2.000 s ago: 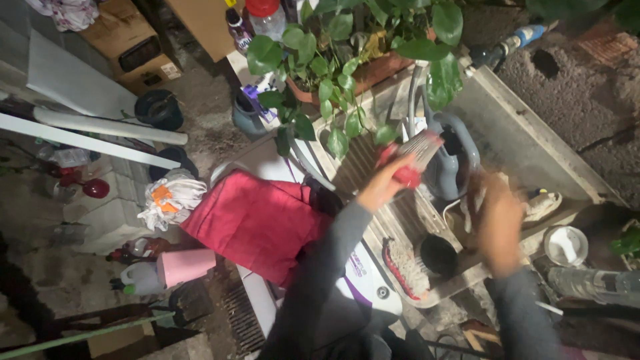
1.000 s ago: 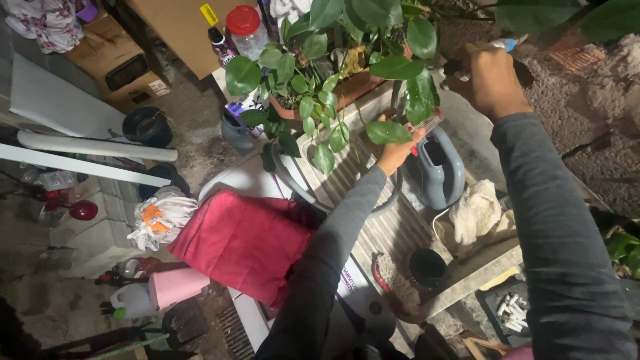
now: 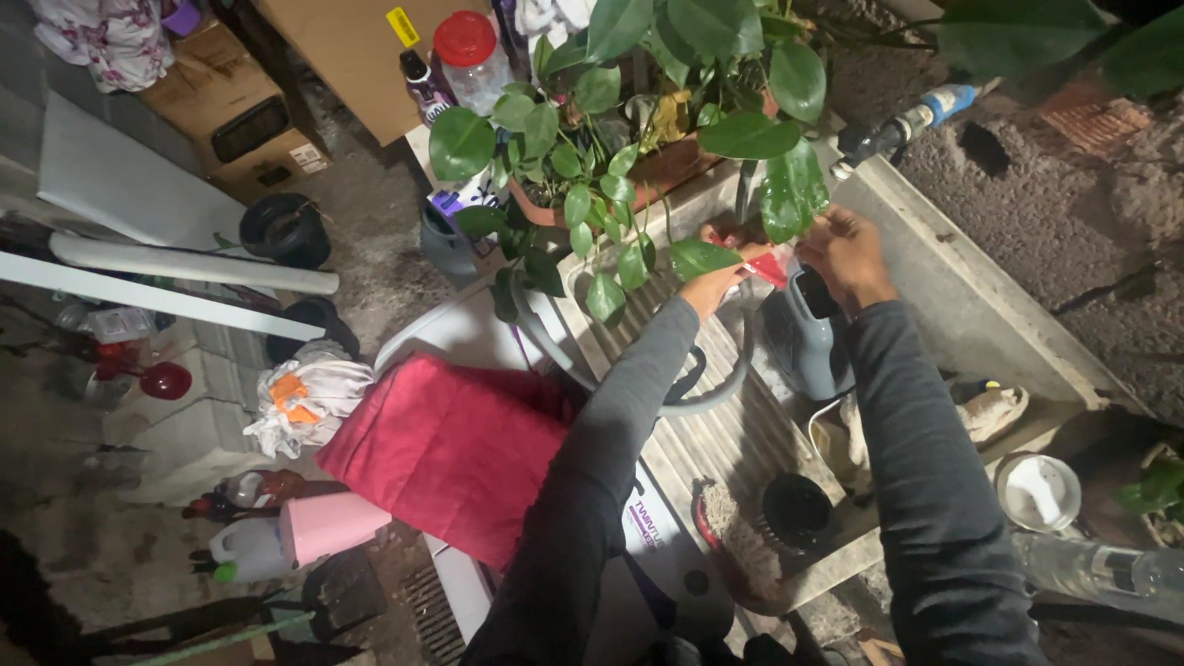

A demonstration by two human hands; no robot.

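Observation:
My left hand (image 3: pixel 717 285) reaches in beneath the leaves of a potted plant (image 3: pixel 620 185) and holds a red and clear item (image 3: pixel 766 266), whose kind I cannot tell. Close by on the right, my right hand (image 3: pixel 846 254) has its fingers bent near a wet green leaf and the item; whether it grips anything is unclear. A grey plastic watering can (image 3: pixel 807 347) stands in the concrete laundry sink (image 3: pixel 999 287), just below my hands. A grey hose (image 3: pixel 740 370) curves over the ribbed washboard (image 3: pixel 740 435). The faucet (image 3: pixel 893 129) has a blue part.
A scrub brush (image 3: pixel 740 536) and a black round container (image 3: pixel 797 511) sit at the washboard's lower end. Red cloth (image 3: pixel 453 453) covers part of a white washing machine (image 3: pixel 647 527). A cloth (image 3: pixel 994 412) lies at the sink's right. A red-lidded jar (image 3: pixel 467 55) stands behind the planter.
My right hand has come down from the faucet to beside my left hand. Two seconds ago my left hand held the red item lower, over the sink, in plainer view.

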